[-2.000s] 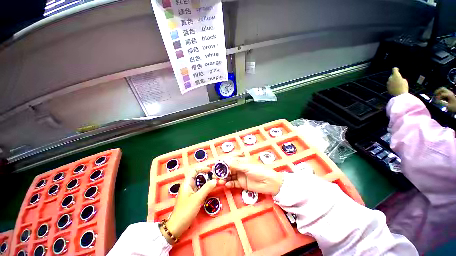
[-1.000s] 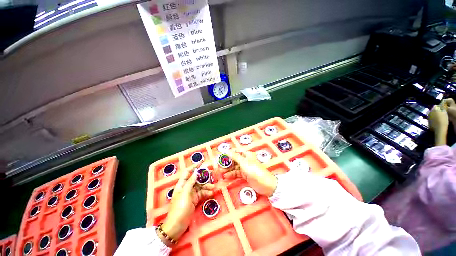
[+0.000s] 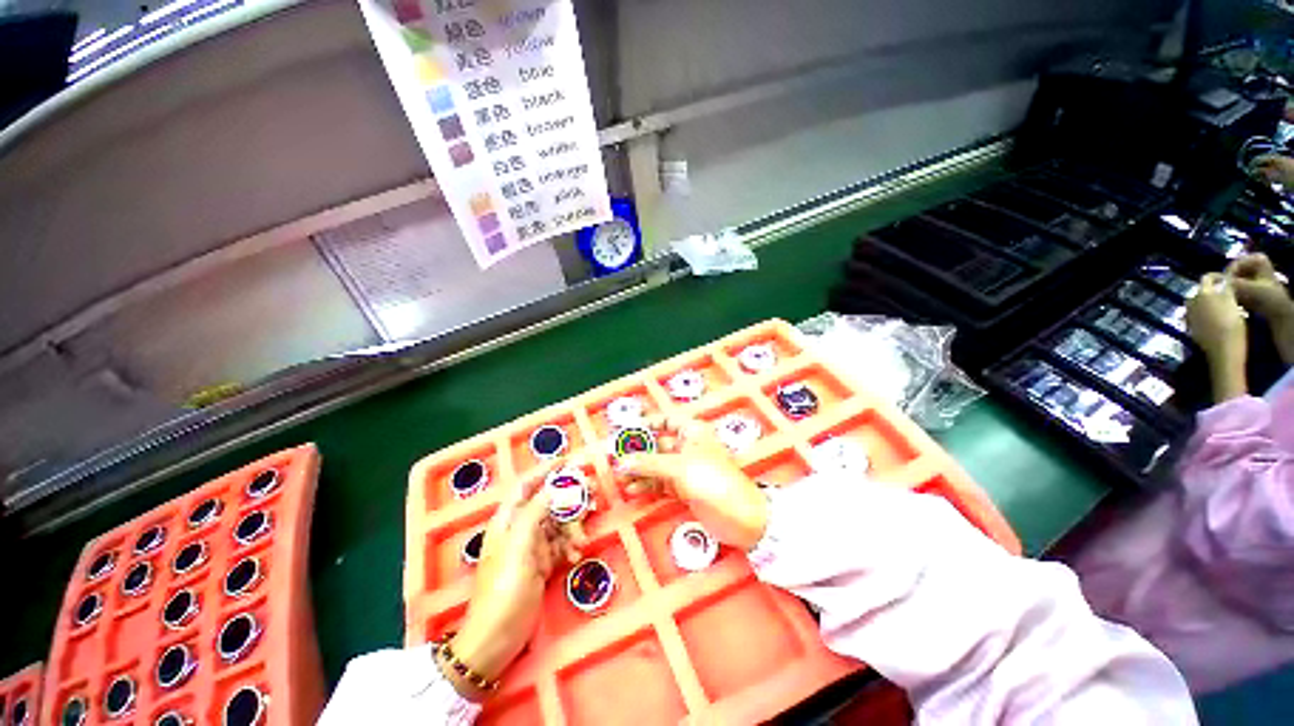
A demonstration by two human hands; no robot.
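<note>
My left hand (image 3: 514, 560) holds a round watch head (image 3: 568, 495) whose face shows white and pink, above the orange large-pocket tray (image 3: 610, 684). My right hand (image 3: 705, 485) holds a second watch head (image 3: 633, 445) with a dark face and a coloured ring. The two watch heads are apart, side by side. A lit watch head (image 3: 589, 583) lies in a pocket below my hands. White-faced discs (image 3: 694, 545) lie in other pockets. Dark-faced watch heads (image 3: 468, 477) lie in the tray's left pockets.
A small-pocket orange tray (image 3: 117, 624) with rows of dark round faces stands left. A clear plastic bag (image 3: 908, 366) lies at the tray's far right corner. Black trays (image 3: 1093, 411) stand right, by another person's hands (image 3: 1223, 315). A colour chart (image 3: 514, 135) and blue clock (image 3: 613, 238) hang ahead.
The two watch heads, close together earlier, are now apart. The left one's face has turned from dark to white and pink. The neighbouring person's hands have moved over the black trays.
</note>
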